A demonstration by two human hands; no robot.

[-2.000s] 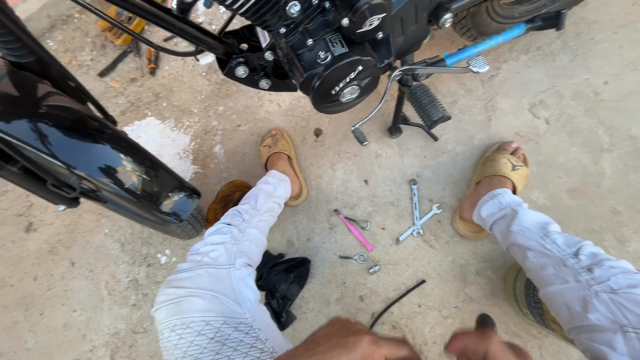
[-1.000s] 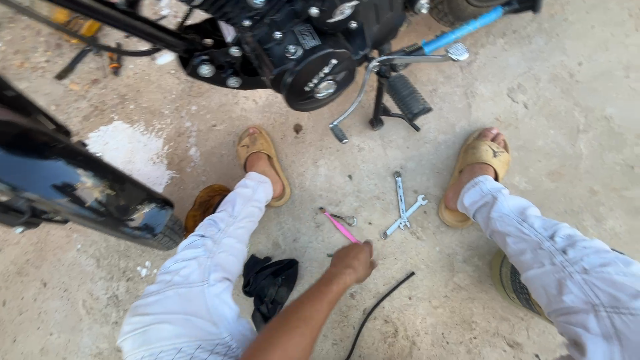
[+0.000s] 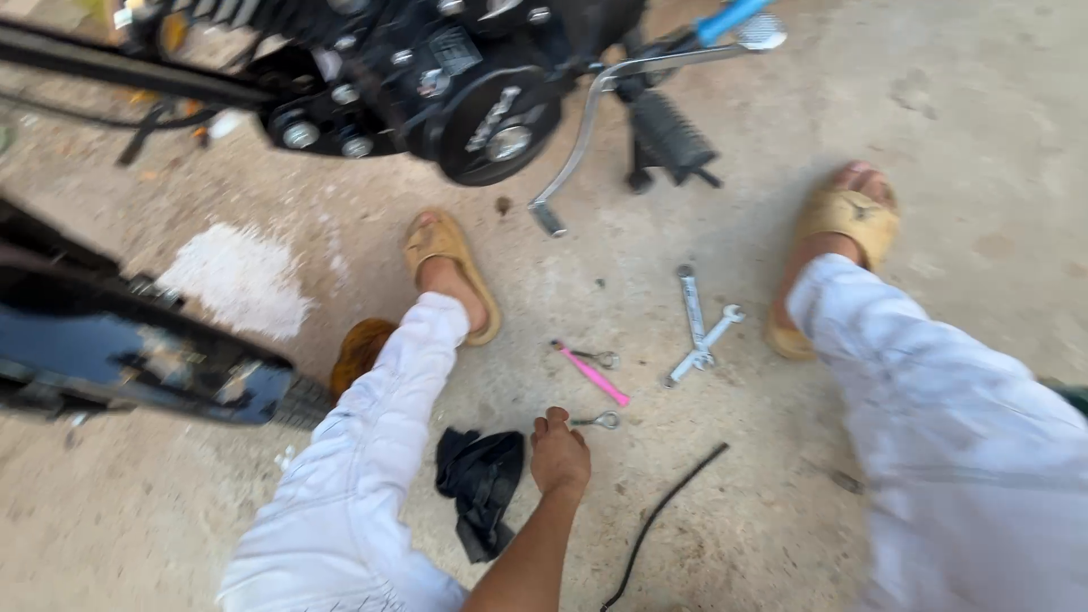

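My left hand (image 3: 561, 455) is low over the concrete, back of the hand up and fingers bent, beside the threaded end of an eye bolt (image 3: 606, 419). Whether it touches the bolt or holds something small is not clear. Just above lie a pink-handled tool (image 3: 592, 374) and a second small ring-ended metal piece (image 3: 607, 359). Two metal wrenches, one upright in view (image 3: 691, 302) and one slanting (image 3: 718, 333), cross to the right. A black cloth (image 3: 483, 484) lies left of the hand, a black rubber hose (image 3: 659, 510) to its right. My right hand is out of view.
A motorcycle engine (image 3: 497, 127) with gear lever (image 3: 586, 127) and footpeg (image 3: 676, 136) spans the top. The front wheel's black fender (image 3: 170, 348) is at left, near a white powdery patch (image 3: 242, 276). My sandaled feet (image 3: 450, 272) (image 3: 837, 229) stand either side of the tools.
Both hands were at the bottom edge two seconds ago. My left hand has reached forward to the small parts, then drawn back slightly from the pink tool's end; my right hand has left view.
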